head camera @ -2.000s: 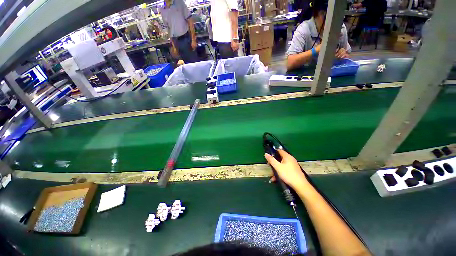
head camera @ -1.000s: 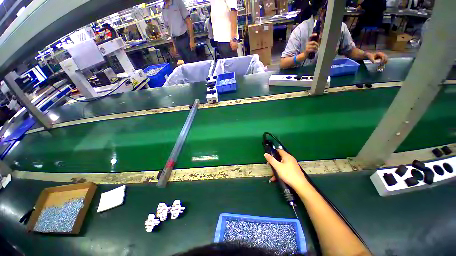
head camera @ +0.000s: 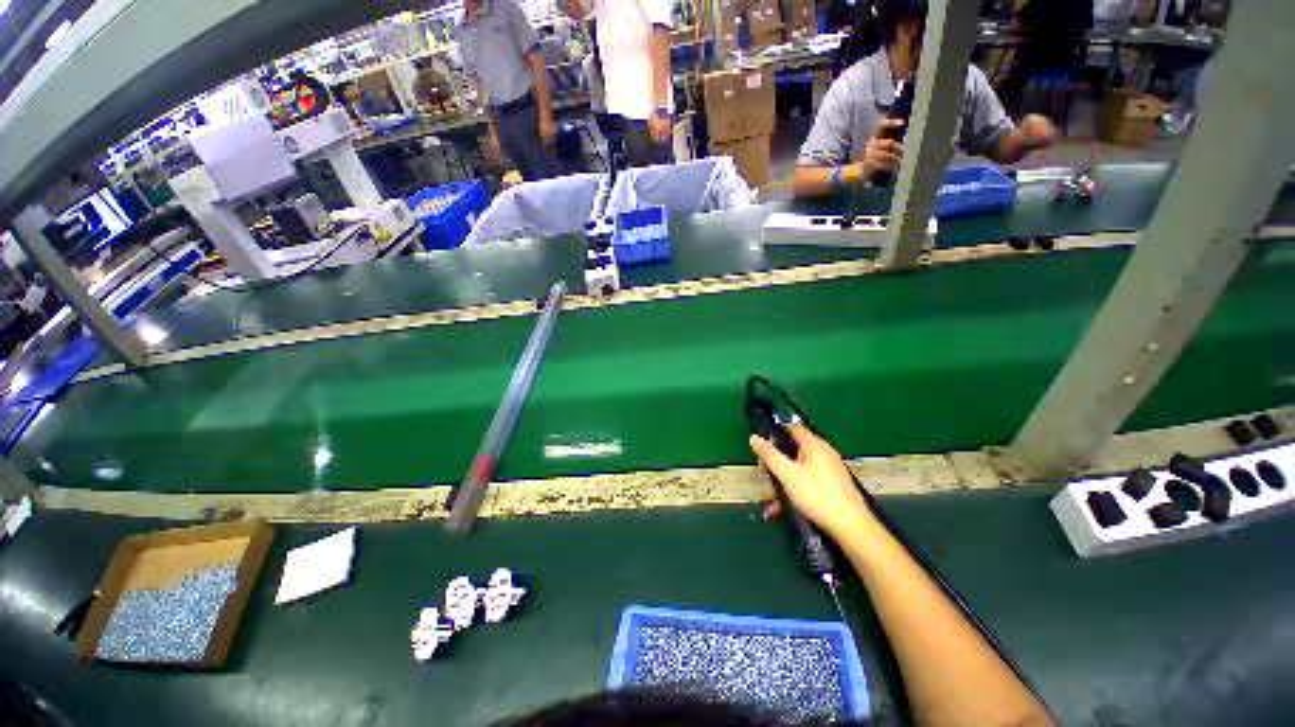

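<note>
My right hand [head camera: 814, 480] is closed around the black electric screwdriver [head camera: 814, 551], in front of me right of centre. Its thin bit points down at the right rim of the blue screw tray [head camera: 741, 619]; I cannot tell whether it touches. The black cord [head camera: 774, 386] loops at the tool's rear end and runs back along my forearm. The tray holds many tiny silver-grey screws. Three small white plastic inserts [head camera: 463, 601] lie in a slanting row on the bench, left of the tray. My left hand is not in view.
A cardboard tray [head camera: 250, 582] and white pad [head camera: 317, 565] lie left. A clear tube [head camera: 514, 405] lies across the belt's near edge. A white strip housing [head camera: 1084, 524] with black pieces stands right, by a slanted post [head camera: 1136, 284]. A person [head camera: 852, 131] sits across the green belt [head camera: 653, 376].
The person across the belt has reached out to the small part on the far bench, then lifted that hand away from it. My right hand and the screwdriver have not visibly moved.
</note>
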